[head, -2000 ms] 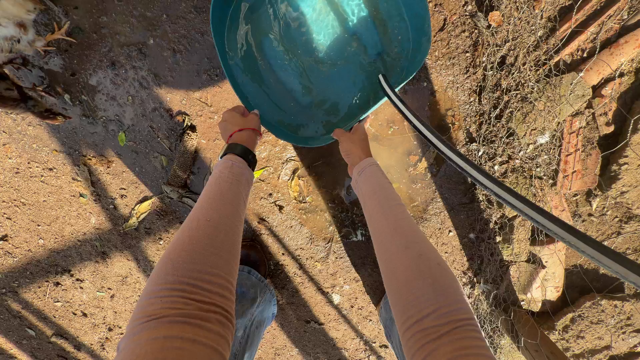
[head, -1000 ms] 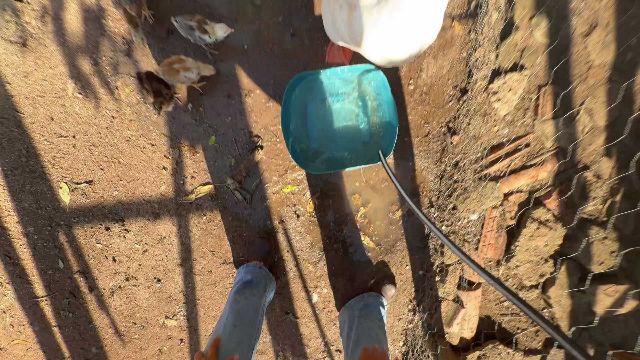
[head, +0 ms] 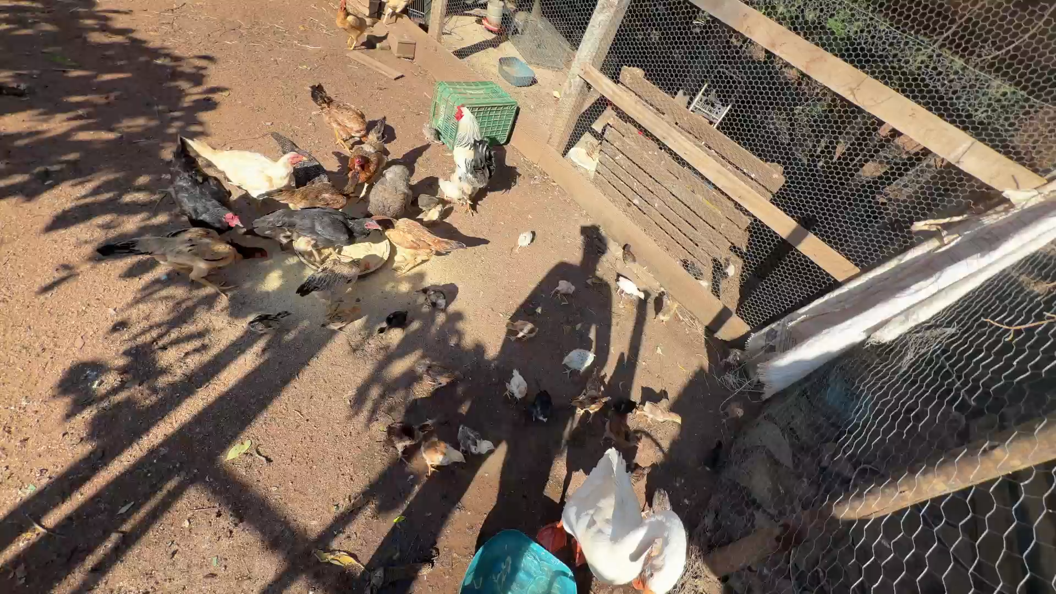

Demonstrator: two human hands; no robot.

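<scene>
Neither my left hand nor my right hand is in the head view. At the bottom edge, a teal plastic basin [head: 518, 566] rests on the ground, its near part cut off by the frame. Just right of it stands a large white bird [head: 620, 520] with orange feet. Several chicks, among them a white chick [head: 579, 360], are scattered on the shaded dirt ahead. Farther left, several chickens crowd around a pale dish [head: 363, 254] with feed spread beside it. A black-and-white rooster [head: 469, 161] stands by a green plastic crate [head: 488, 107].
Chicken wire [head: 932, 396] on wooden posts runs along the right, with a white cloth strip [head: 907, 285] over it. A slatted wooden panel [head: 668, 198] leans by a ground beam [head: 619, 235]. A small blue tub [head: 516, 71] lies beyond the fence post [head: 587, 70].
Two seconds ago both my hands held the basin's rim; one second ago they were off it. The view has since swung up and out over the yard.
</scene>
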